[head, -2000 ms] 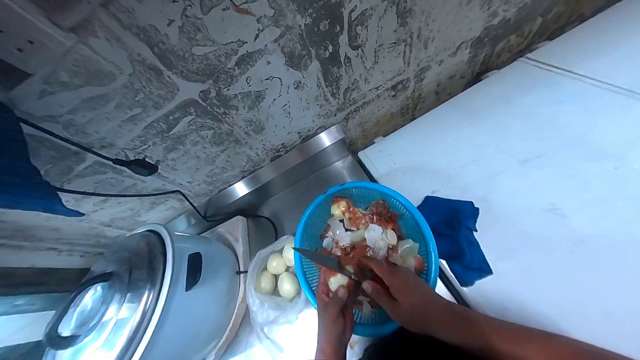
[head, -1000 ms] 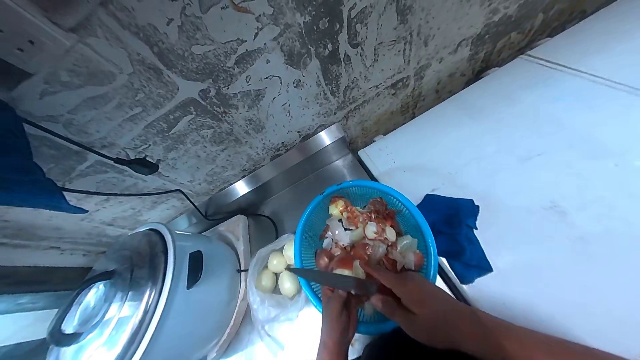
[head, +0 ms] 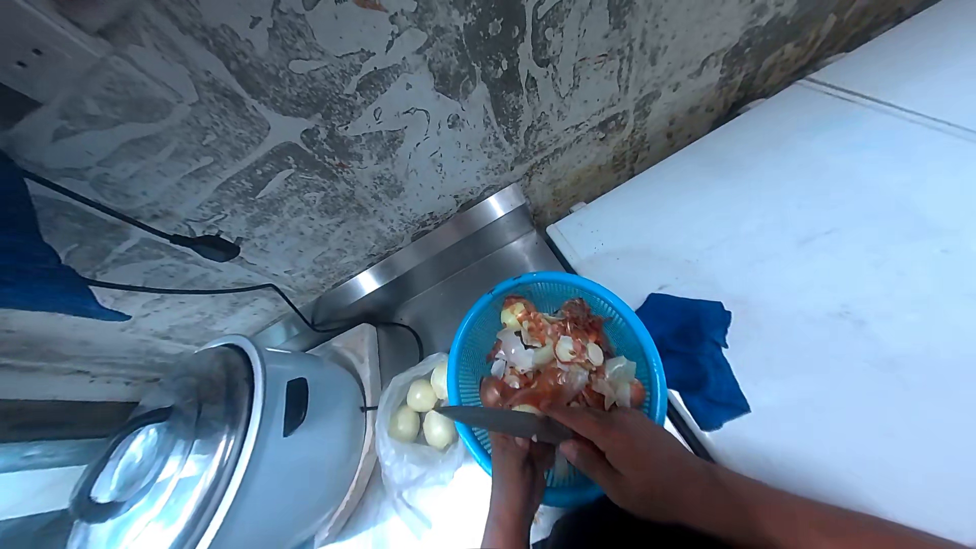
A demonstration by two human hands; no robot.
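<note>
My right hand (head: 637,457) grips a knife (head: 499,421), its blade pointing left across the near part of a blue plastic basket (head: 465,343). My left hand (head: 517,465) is under the blade at the basket's near left side, its fingers around an onion (head: 526,410) that is mostly hidden by the blade and hand. Reddish onion skins (head: 583,324), pale peel pieces (head: 515,349) and some onions lie in the basket. Left of it, several peeled onions (head: 421,396) sit in a clear plastic bag (head: 412,465).
A large lidded cooker (head: 305,465) stands at the left. A blue cloth (head: 694,358) hangs over the edge of the white surface (head: 823,290) at right. Behind the basket are a stainless-steel counter (head: 473,282) and a stained wall (head: 396,122). A black plug (head: 206,245) and cable lie at upper left.
The knife blade, which slanted down to the right two seconds ago, now lies nearly level. Pale peel shows at the basket's right side, where less was visible two seconds ago.
</note>
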